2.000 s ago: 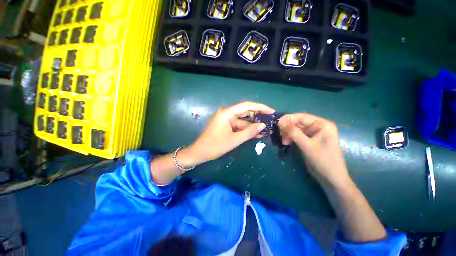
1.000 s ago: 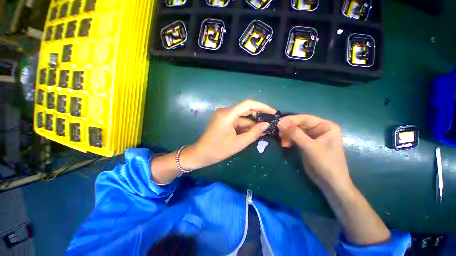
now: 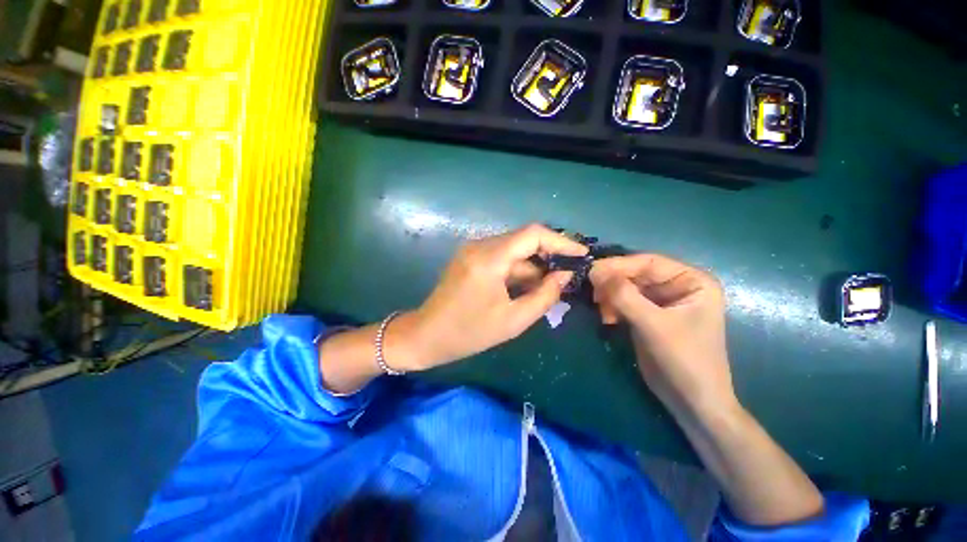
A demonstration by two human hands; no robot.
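Note:
My left hand [image 3: 493, 286], bare with a beaded bracelet, pinches a small dark module [image 3: 562, 262] between thumb and fingers in front of my chest. My right hand [image 3: 660, 307] touches the module's right side with thumb and fingertips pinched together. Whether a small piece is between the right fingertips cannot be told. Small black pieces lie on the bench behind and beneath the hands, mostly hidden. A white scrap [image 3: 557, 313] lies just below the left fingertips.
A stack of yellow component trays [image 3: 255, 159] stands at left. A black foam tray [image 3: 477, 127] with watch housings is at the far side. At right are a separate housing [image 3: 865, 301], a blue bin [image 3: 947, 238] and a thin white tool [image 3: 931, 381].
The module in my left hand has tilted and looks narrower. Both hands stay together in nearly the same place. The view has shifted slightly, moving the bench items in the picture.

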